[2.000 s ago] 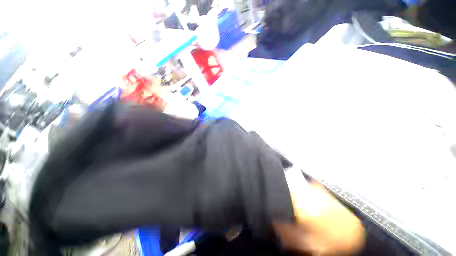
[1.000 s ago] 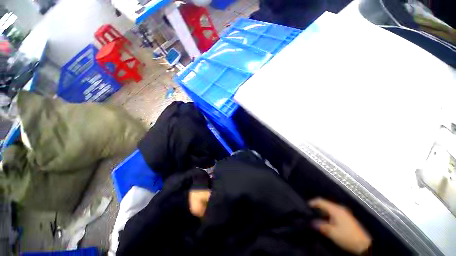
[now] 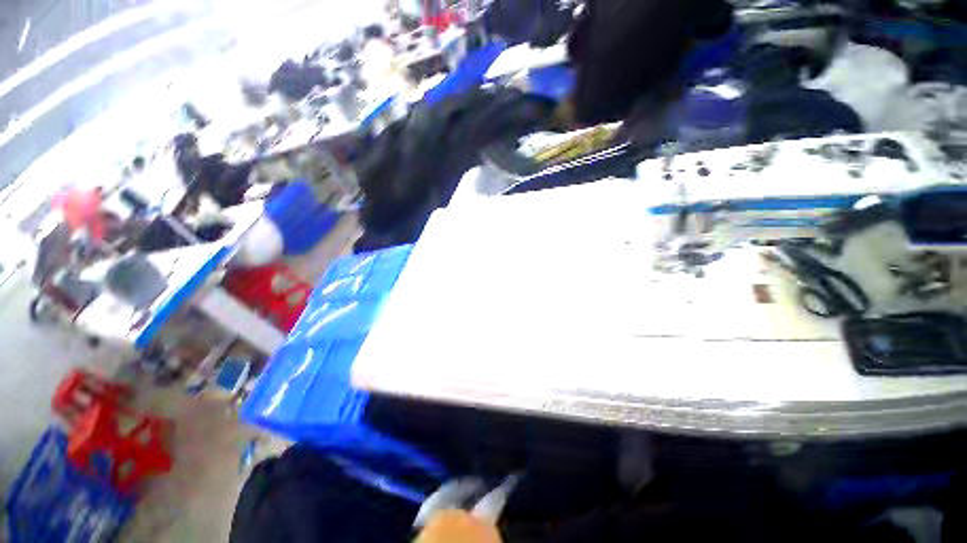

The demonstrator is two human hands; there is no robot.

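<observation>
The white machine table point(image 3: 509, 308) is in front of me, with the long white sewing machine point(image 3: 785, 175) with a blue stripe at its back right. Black scissors point(image 3: 822, 286) lie under the machine arm, left of a flat black device point(image 3: 907, 342). Black fabric point(image 3: 286, 498) lies low at the left, below the table. My left hand point(image 3: 458, 527) shows only as a small blurred part at the bottom edge, beside pale pieces; its fingers and any hold are hidden. My right hand is out of the picture.
A blue plastic crate point(image 3: 318, 339) adjoins the table's left end. Red stools point(image 3: 111, 430) and another blue crate point(image 3: 64, 493) stand on the floor at left. A person in dark clothing point(image 3: 636, 64) is behind the table. Other workstations are blurred beyond.
The view has swung up and right, bringing the machine, scissors and black device into sight. My right hand and most of the black fabric have left the picture.
</observation>
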